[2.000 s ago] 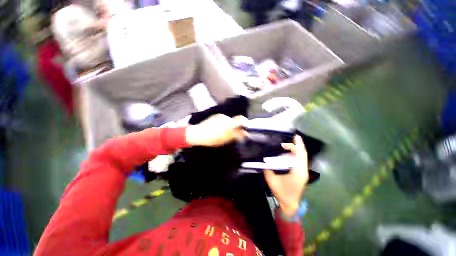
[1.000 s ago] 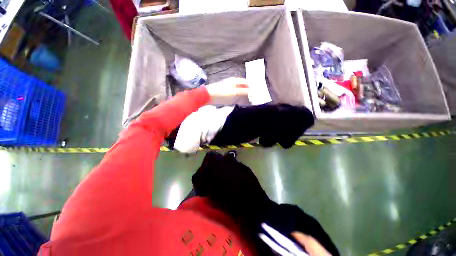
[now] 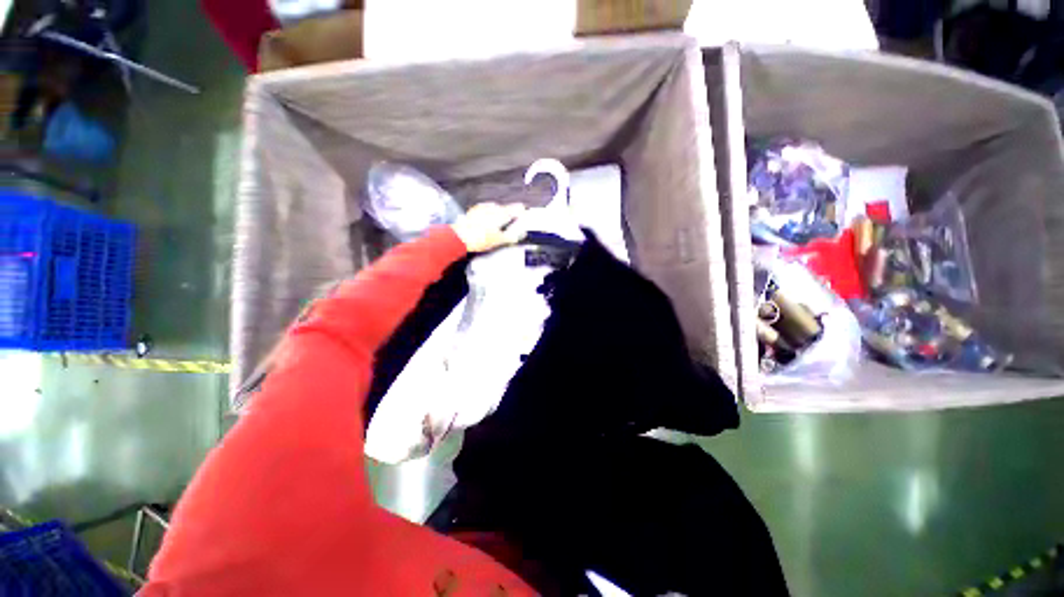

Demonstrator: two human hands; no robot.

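Observation:
My left hand grips the collar end of a black garment beside its white hanger, held over the near part of the left grey bin. The hanger's hook points away from me. A white part of the garment shows along its left side. More black cloth hangs down in front of my body to the bottom edge, where a small white strip shows. My right hand is not in view.
The left grey bin holds a clear bag and a white sheet. The right grey bin holds several bags of mixed small pieces. Blue crates stand at the left. Yellow-black tape crosses the green floor.
The garment, held sideways a second ago, now hangs from its collar with the hanger hook showing. My right hand has gone out of view at the bottom. The bins appear closer.

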